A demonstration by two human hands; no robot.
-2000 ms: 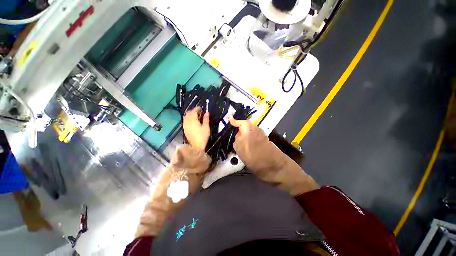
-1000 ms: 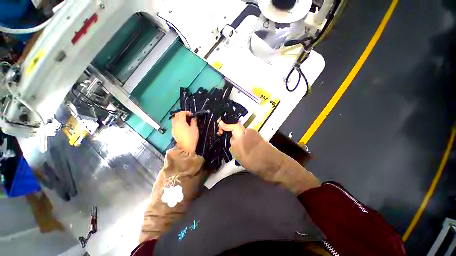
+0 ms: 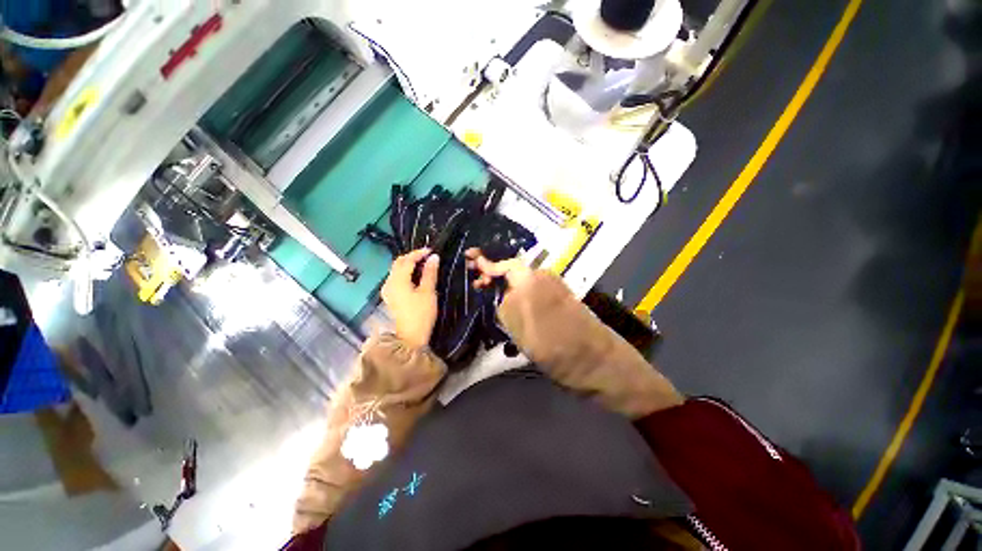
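Observation:
A loose pile of narrow black straps (image 3: 458,221) lies on the teal panel and white table corner, close in front of me. Some straps show pale lines. My left hand (image 3: 411,293) is at the pile's left side, its thumb and fingers closed on a few straps. My right hand (image 3: 504,276) is at the pile's right side with its fingertips among the straps; whether it grips one cannot be made out. Both hands are bare, with tan sleeves.
The white machine head (image 3: 102,118) and yellow clamp (image 3: 154,271) are at the left. Dark and reddish snips (image 3: 185,482) lie at lower left near a blue crate (image 3: 30,361). A black cone (image 3: 627,11) stands behind. A yellow-lined aisle (image 3: 743,172) runs at right.
The dark strap that stuck out across the pile from my left hand no longer shows. My left hand has moved slightly right and down, and the straps lie more aligned.

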